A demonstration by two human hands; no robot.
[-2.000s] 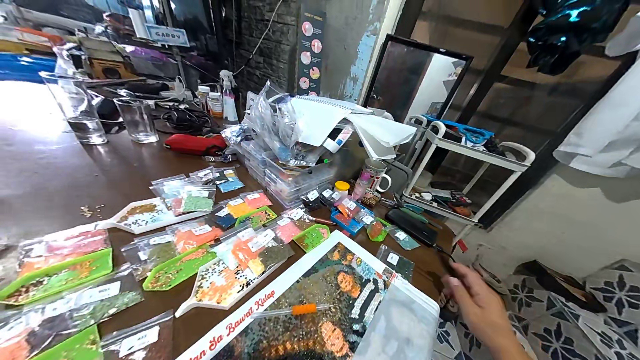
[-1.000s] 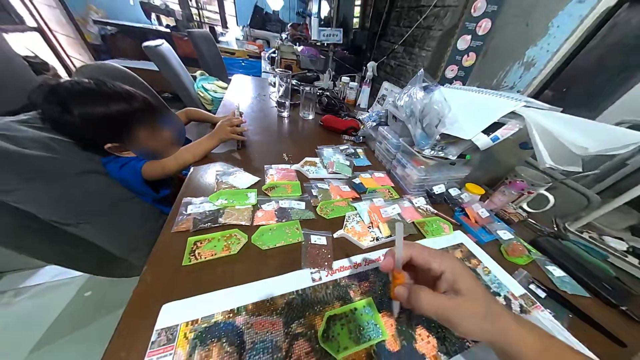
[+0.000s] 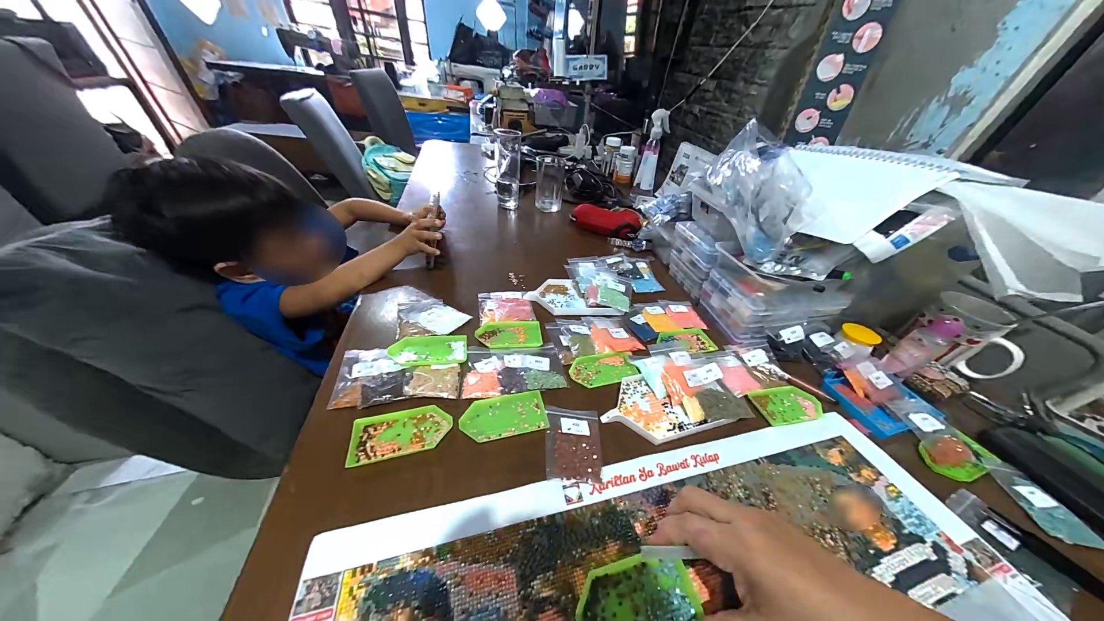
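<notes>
My right hand [image 3: 733, 548] is over the diamond painting canvas [image 3: 483, 543], its fingers closed around a diamond painting pen. The pen's translucent end [image 3: 668, 551] sticks out to the left, and its orange grip is hidden. Just below the fingers, a green plastic tray [image 3: 638, 591] of dark beads lies on the canvas, its lower edge cut off by the frame. A clear bag of dark red beads [image 3: 573, 448] lies at the canvas's top edge. My left hand is not in view.
Green bead trays [image 3: 398, 434], a white tray [image 3: 660, 414] and labelled bead bags [image 3: 431, 379] lie beyond the canvas. At right are stacked plastic boxes [image 3: 759, 293] and a mug [image 3: 992, 345]. Another person [image 3: 285, 259] sits at left, holding a small object [image 3: 433, 233].
The view has swung left since the oldest frame. My right hand, empty-looking at the right edge then, holds the pen over the canvas; since one second ago the pen has tipped from upright to lying sideways.
</notes>
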